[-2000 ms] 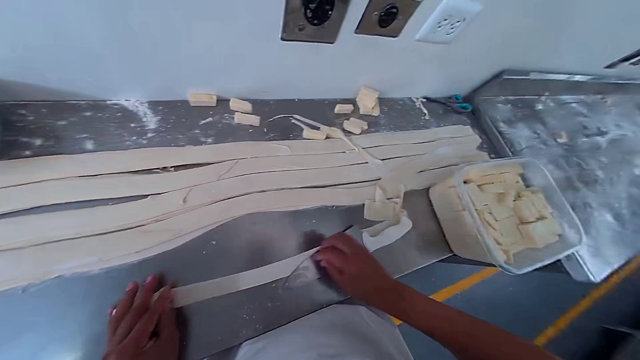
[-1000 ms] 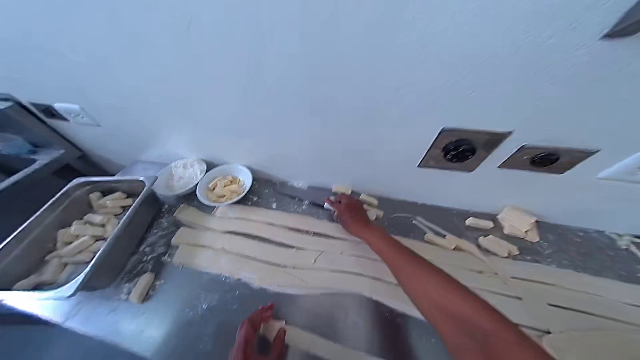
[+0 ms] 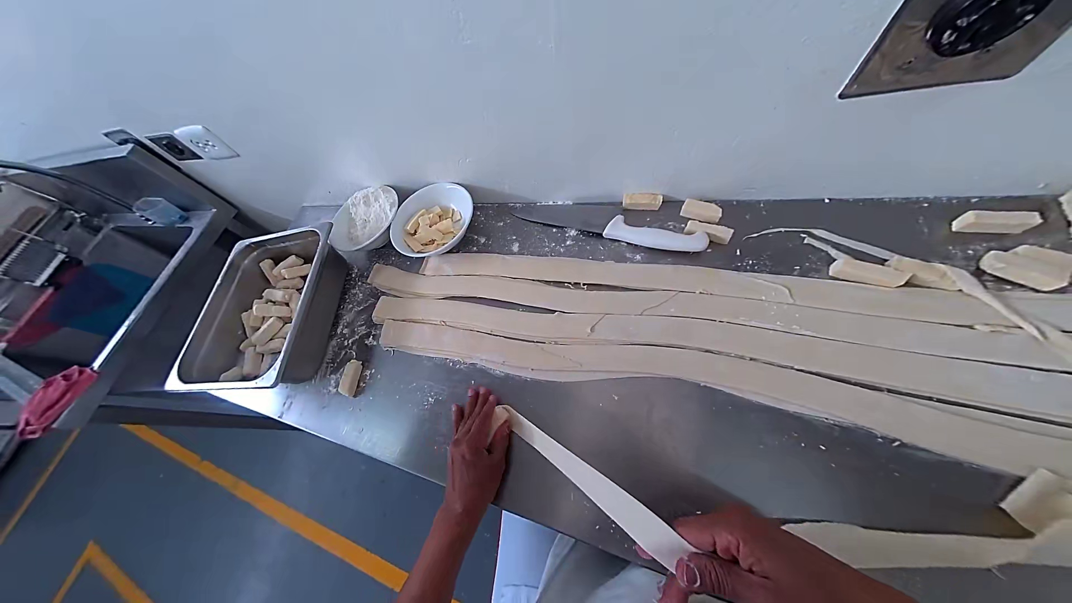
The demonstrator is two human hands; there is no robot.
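Observation:
My left hand [image 3: 479, 448] lies flat at the table's front edge, over a small pale piece, likely cheese, at the far end of a narrow dough strip [image 3: 595, 481]. My right hand [image 3: 712, 557] pinches the strip's near end between thumb and fingers and holds it stretched above the steel. Long dough strips [image 3: 670, 360] lie side by side behind both hands. A white-handled knife [image 3: 657, 234] rests near the wall, beside several cheese sticks [image 3: 702, 210]. More dough [image 3: 913, 543] lies at the lower right.
A steel pan [image 3: 303, 364] of wrapped sticks stands at left, one stick [image 3: 350, 378] beside it. Behind are a bowl of flour [image 3: 370, 219] and a bowl of cheese pieces [image 3: 434, 222]. A pink cloth [image 3: 54, 402] hangs by the sink. An outlet plate [image 3: 955, 42] is on the wall.
The right hand has left the knife by the wall and come back to the front, where it now holds the strip. The view has swung left since the first frame.

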